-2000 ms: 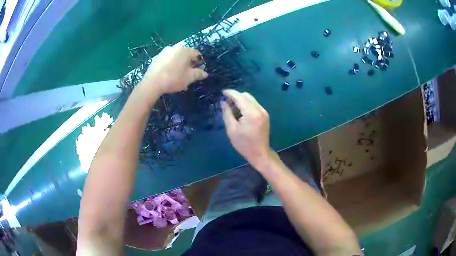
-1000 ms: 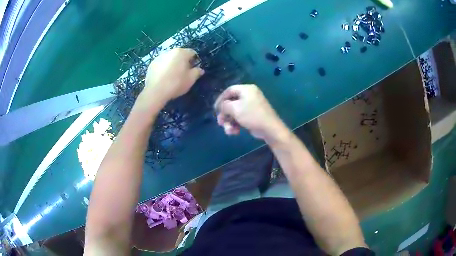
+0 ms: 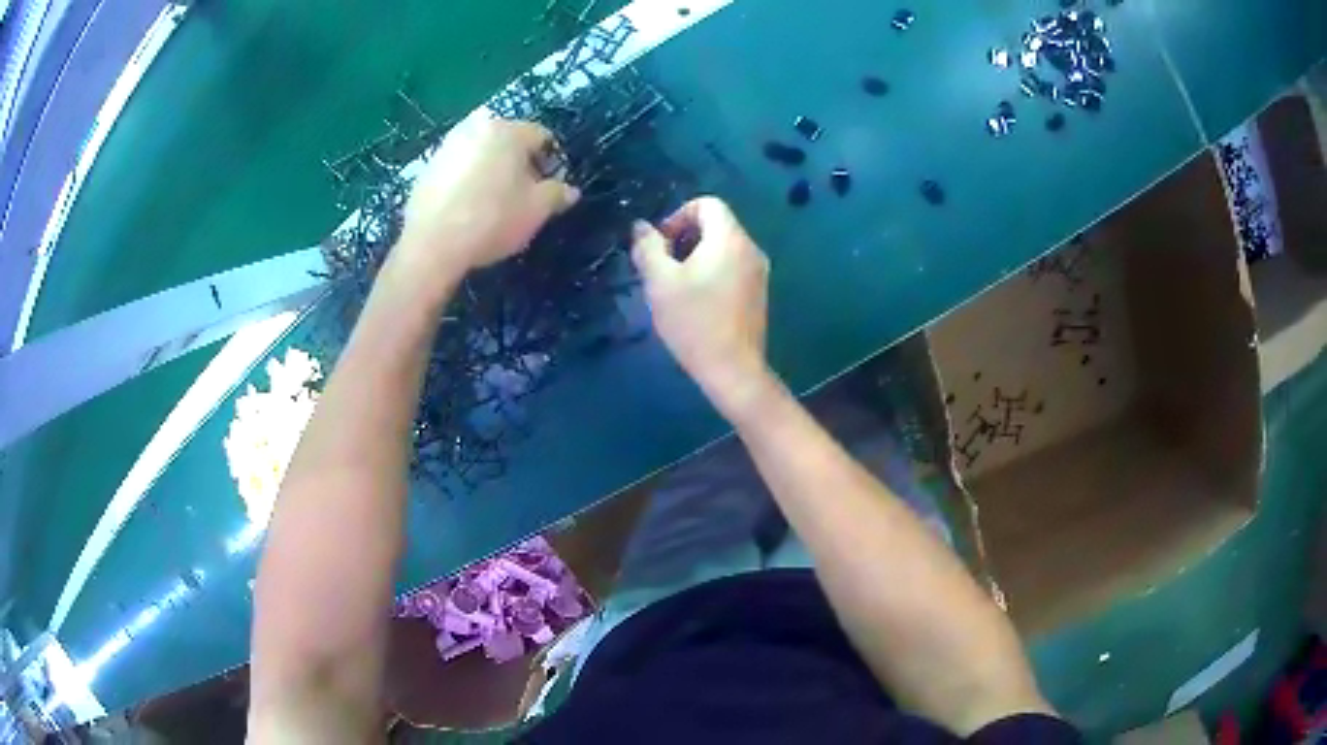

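A tangled heap of thin black H-shaped runners (image 3: 502,313) lies on the green bench in front of me. My left hand (image 3: 480,197) is over the upper part of the heap, fingers curled around a small dark part. My right hand (image 3: 706,277) is at the heap's right edge, thumb and finger pinched near each other with something dark between them; I cannot tell what it is. Small black moulded parts (image 3: 1070,61) lie in a pile at the upper right, with several loose ones (image 3: 799,192) between it and the heap.
Cream-white pieces (image 3: 269,434) lie left of my left forearm. Pink-purple parts (image 3: 502,600) fill a box below the bench. A large open carton (image 3: 1164,466) with black H shapes stands below the bench edge at right, a smaller carton (image 3: 1302,240) beside it. A grey metal bar (image 3: 160,342) is at left.
The view has shifted, so the bench things sit further up. My right hand swung down beside the heap, then came back up to its edge. My left hand stays over the heap.
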